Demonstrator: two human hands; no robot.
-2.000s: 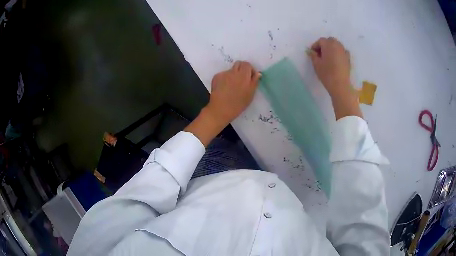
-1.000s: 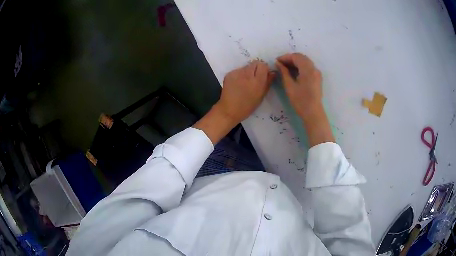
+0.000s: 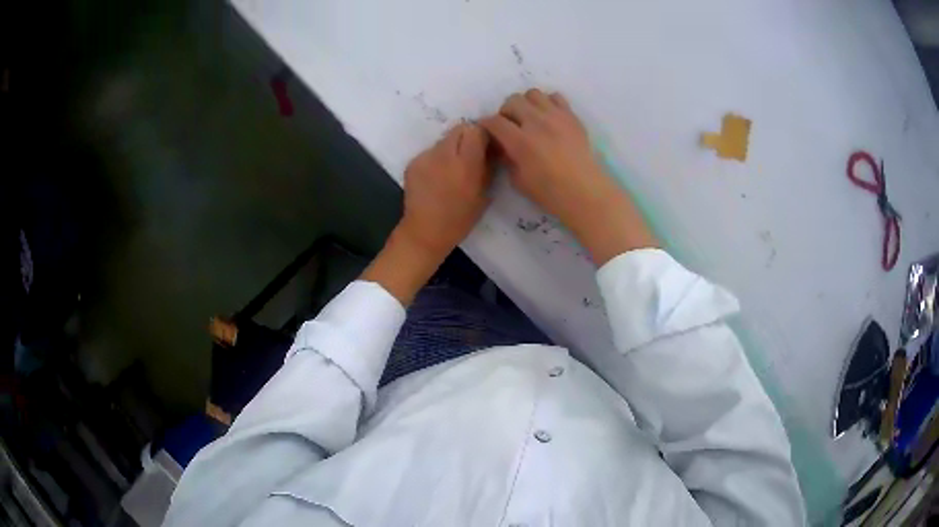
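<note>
The sheer green fabric strip lies on the white pressing table and runs from near my hands down to the right, mostly hidden under my right hand and forearm. My left hand is closed with its fingertips at the strip's upper end. My right hand touches it, its thumb and finger pinched close to the left fingertips. The strip's end is hidden between my hands. A mustard-yellow cardboard template lies flat to the right of my hands.
Red-handled scissors lie at the right. A dark iron stands near the lower right, beside a wooden handle and a shiny item. The table edge runs diagonally on the left. A dark frame with tan corners is below it, over the green floor.
My right hand has come in from the right to meet my left hand at the strip's end. The view has shifted, and more of the strip shows at the lower right.
</note>
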